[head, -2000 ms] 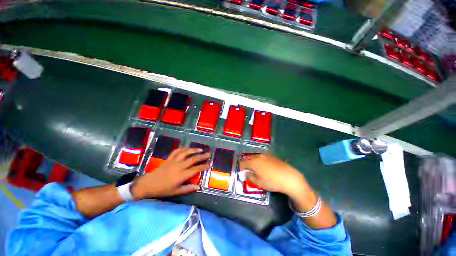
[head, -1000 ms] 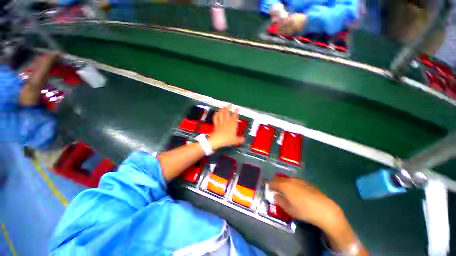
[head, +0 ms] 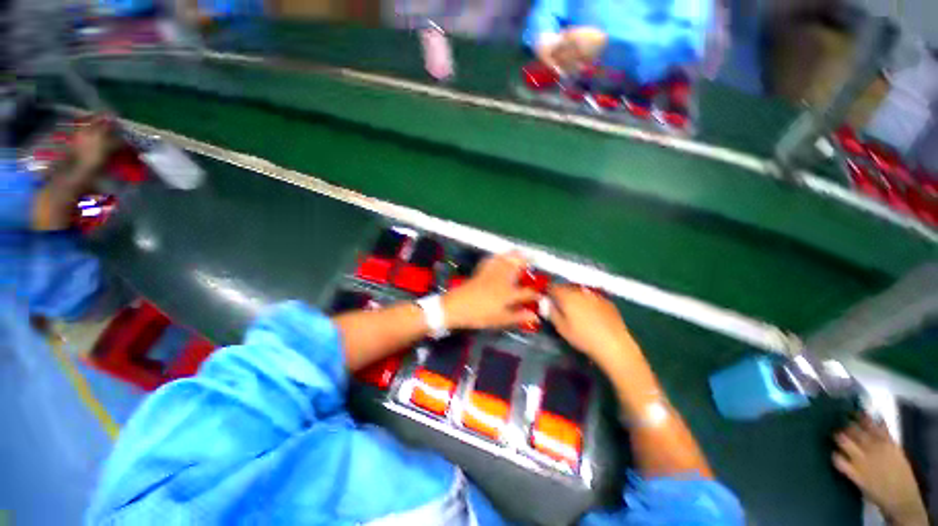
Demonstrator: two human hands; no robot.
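A clear blister tray (head: 494, 444) holds red-and-black flip phones in two rows, on the dark green bench. My left hand (head: 494, 295) reaches over the back row, its fingers on a red flip phone (head: 534, 286). My right hand (head: 582, 316) meets it from the right, with a small white wiping cloth (head: 545, 306) at its fingertips. The fingers hide much of this phone. The front-right phone (head: 562, 413) lies in its pocket, black above orange. Motion blur softens the hands.
A light-blue bottle (head: 759, 387) stands to the right. Another person's hand (head: 882, 467) is beside the white sheet (head: 881, 403). A neighbour's arm (head: 64, 190) works at left. Across the green belt (head: 432, 170), a person handles red phones. A red stool (head: 149, 346) stands at lower left.
My right hand has moved from the front-right phone up to the back row. That front phone now shows black and orange. My left hand has shifted right. Another hand has appeared at the far right.
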